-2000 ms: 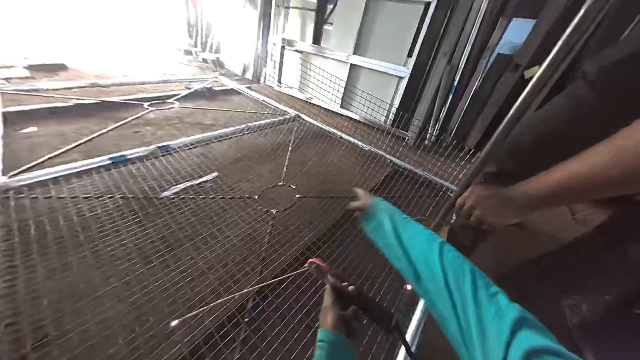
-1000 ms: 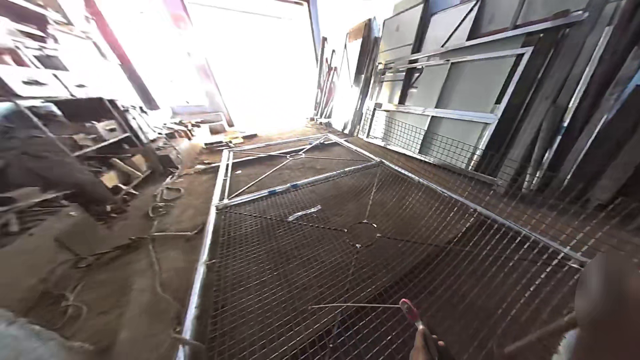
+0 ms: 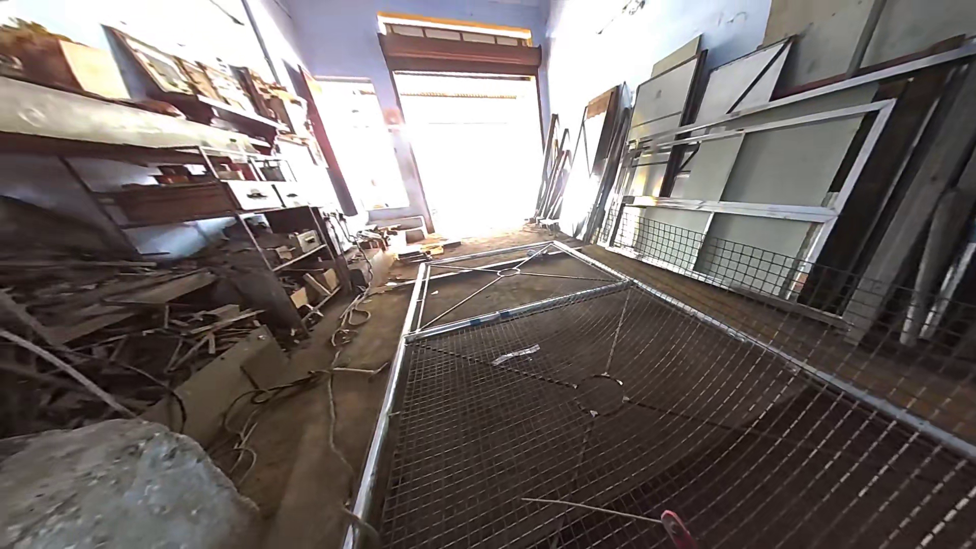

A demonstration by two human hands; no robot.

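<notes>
Neither my left hand nor my right hand is in the picture. At the bottom edge the red tip of a welding electrode holder (image 3: 675, 526) shows, with a thin welding electrode (image 3: 595, 508) pointing left from it over the mesh; what holds it is hidden. A large metal gate frame (image 3: 526, 306) lies low across the floor. Wire mesh (image 3: 473, 412) covers its near section and rises loosely on the right. Twisted rods meet at a metal ring (image 3: 600, 395) under the mesh. A smaller ring (image 3: 508, 272) joins rods in the far section. A pale strip (image 3: 516, 354) lies on the mesh.
A rough stone block (image 3: 122, 488) stands at lower left, near scrap wood (image 3: 175, 305) and loose cable (image 3: 332, 396). Cluttered shelves (image 3: 206, 145) line the left. Panels and frames (image 3: 778, 175) lean along the right wall. A bright doorway (image 3: 469, 152) is at the back.
The view has swung up and left. The teal-sleeved arms and the other person's arm at the right, seen two seconds ago, have left the picture. The hand on the holder is out of view.
</notes>
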